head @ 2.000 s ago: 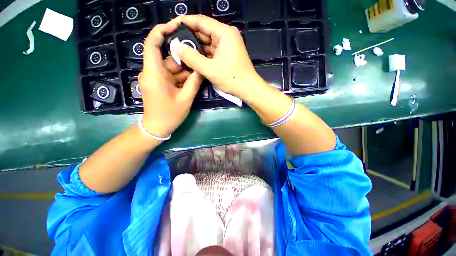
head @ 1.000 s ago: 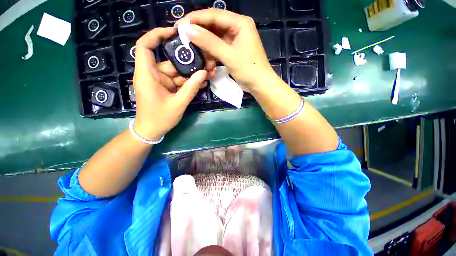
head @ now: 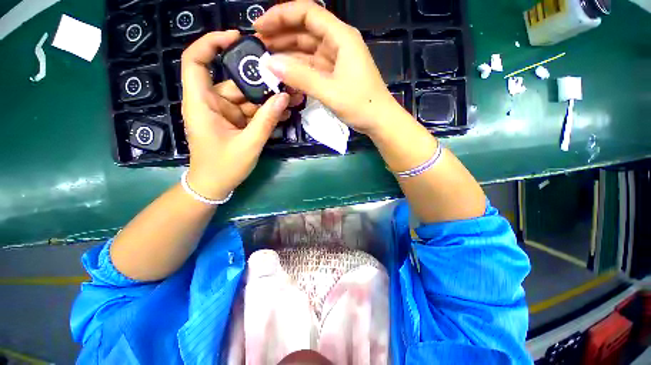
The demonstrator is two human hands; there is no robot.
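Observation:
My left hand (head: pixel 227 121) holds a black smartwatch body (head: pixel 238 60) by its edges, above the black tray. Its back with the white sensor ring faces up. My right hand (head: pixel 328 68) is at the watch's right side, and its thumb presses a white wipe (head: pixel 270 73) onto the watch back at the ring's right edge. A larger white piece of cloth (head: pixel 325 128) hangs below my right hand over the tray's front edge; whether it joins the wipe is hidden.
The black pocket tray (head: pixel 467 78) holds several watches at left; pockets at right are empty. A white square (head: pixel 77 38) and curled strip (head: pixel 40 58) lie left. Right are a bottle (head: pixel 560 21), yellowish stick (head: pixel 534 65), white scraps (head: pixel 515 85) and white-headed tool (head: pixel 569 89).
The watch has shifted slightly left and up with my left hand. My right thumb and the wipe have moved from the watch's top edge down to the right side of the ring.

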